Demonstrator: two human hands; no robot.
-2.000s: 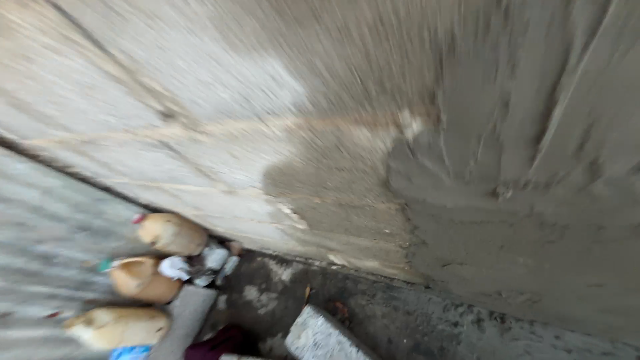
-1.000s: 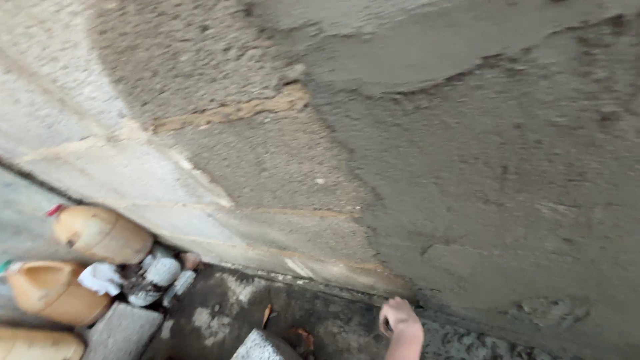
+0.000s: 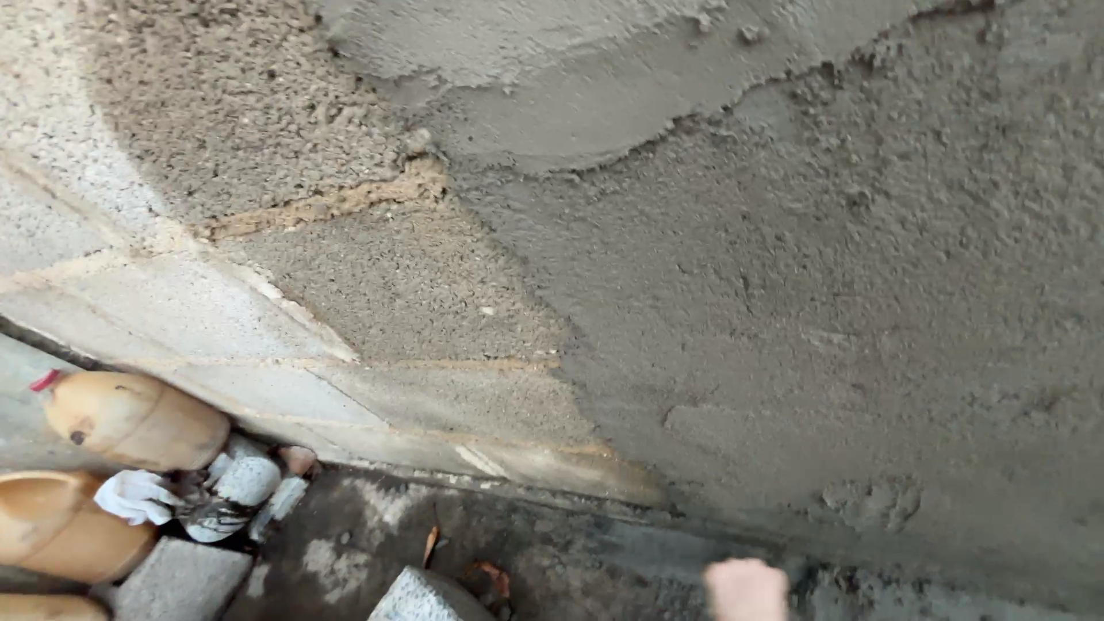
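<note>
My right hand [image 3: 747,591] shows at the bottom edge, right of centre, blurred and cut off by the frame. Its fingers look bent, but whether anything is in them cannot be told. It is in front of the strip of floor at the foot of the wall. Wet grey mortar [image 3: 776,328] covers the right part of the wall, with a thicker, smoother layer [image 3: 552,121] at the top. To the left the concrete blocks [image 3: 397,285] are bare, partly damp and dark, with tan joints. My left hand is out of view.
Yellowish plastic jugs [image 3: 138,421] lie at the lower left beside white crumpled material [image 3: 136,497] and a grey-white container [image 3: 247,479]. A grey block [image 3: 183,580] is near them. Another block [image 3: 427,599] and dry leaves [image 3: 430,545] are on the dark, stained floor [image 3: 379,509].
The view has shifted right along the wall since two seconds ago. My right hand, unseen then, came in at the bottom one second ago and now shows lower, with its forearm out of frame.
</note>
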